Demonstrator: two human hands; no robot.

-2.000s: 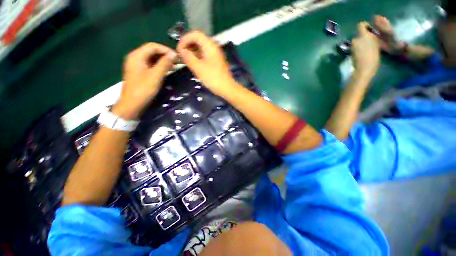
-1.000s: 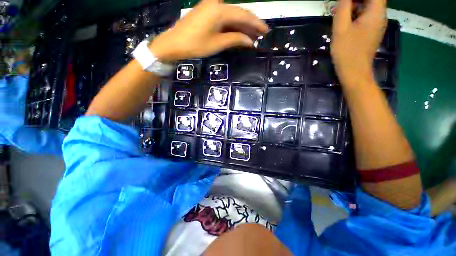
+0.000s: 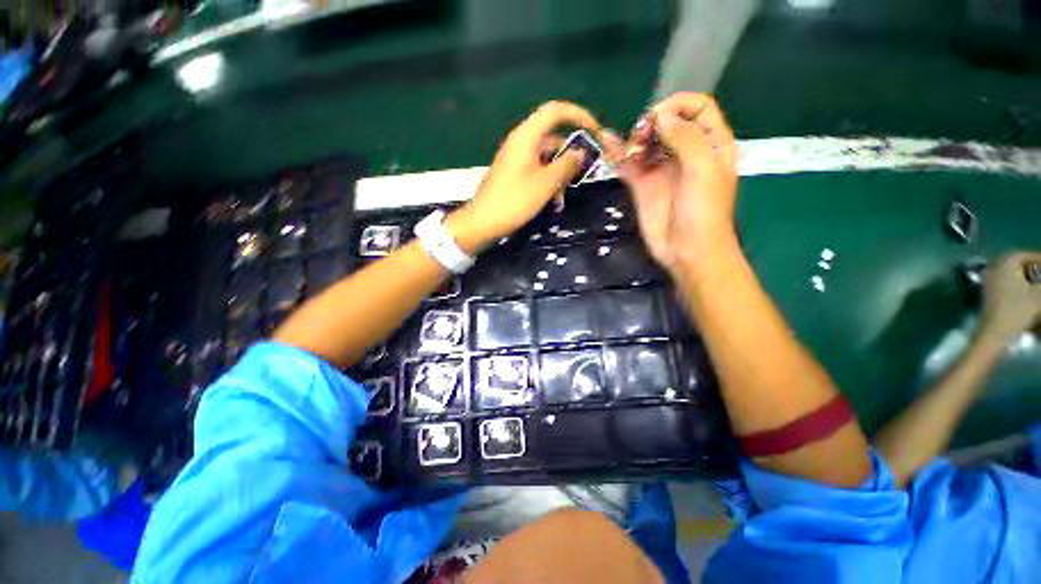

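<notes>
My left hand (image 3: 534,171) holds a watch case (image 3: 584,155) with a bright rim, tilted in the fingertips above the far edge of the tray. My right hand (image 3: 679,171) is close to its right, thumb and fingertips pinched together near the case; a tiny bit may be between them, too blurred to tell. Below lies the black blister tray (image 3: 594,439). Several rimmed housings (image 3: 502,438) sit in its left pockets. Small white pieces (image 3: 556,260) are scattered over its upper pockets.
A second black gridded tray (image 3: 257,268) with small coppery parts lies left. White pieces (image 3: 822,270) and another case (image 3: 961,220) lie on the green bench (image 3: 799,228) at right. A neighbouring worker's hand (image 3: 1010,299) is at the right edge. A pale post (image 3: 702,46) stands beyond.
My hands have come together from their spread over the tray. The left hand now holds a rimmed case that was not visible in it before. The camera view has shifted.
</notes>
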